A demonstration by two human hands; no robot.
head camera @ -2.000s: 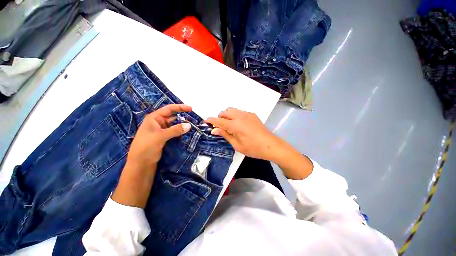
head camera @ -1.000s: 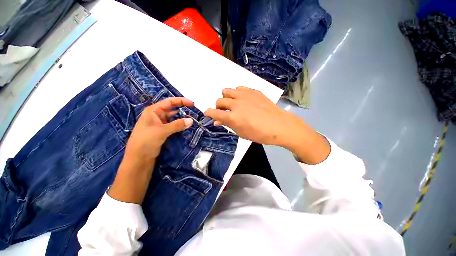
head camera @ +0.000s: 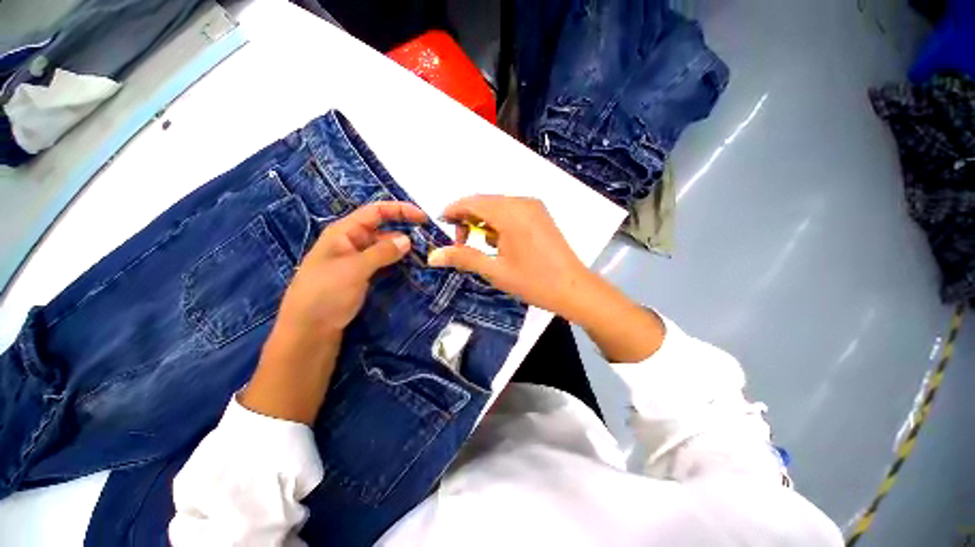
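Note:
Blue denim jeans (head camera: 160,310) lie on the white table, with the waistband (head camera: 347,160) toward the table's right corner. My left hand (head camera: 347,262) holds the denim near the middle of the waistband between thumb and fingers. My right hand (head camera: 513,251) is just right of it at the waistband, fingers curled around small yellow thread snips (head camera: 481,231); their blades are hidden. A white patch (head camera: 452,344) shows at the near pocket.
More jeans (head camera: 620,96) are heaped beyond the table edge, beside a red-orange item (head camera: 444,69). Grey and white garments (head camera: 64,102) lie at the upper left by a pale blue edge (head camera: 118,150). A dark patterned garment (head camera: 935,171) is at the far right. Yellow-black tape (head camera: 919,411) marks the floor.
My right hand has come down and turned, so the yellow snips now show in it. My left hand stays at the waistband. The whole view has shifted slightly.

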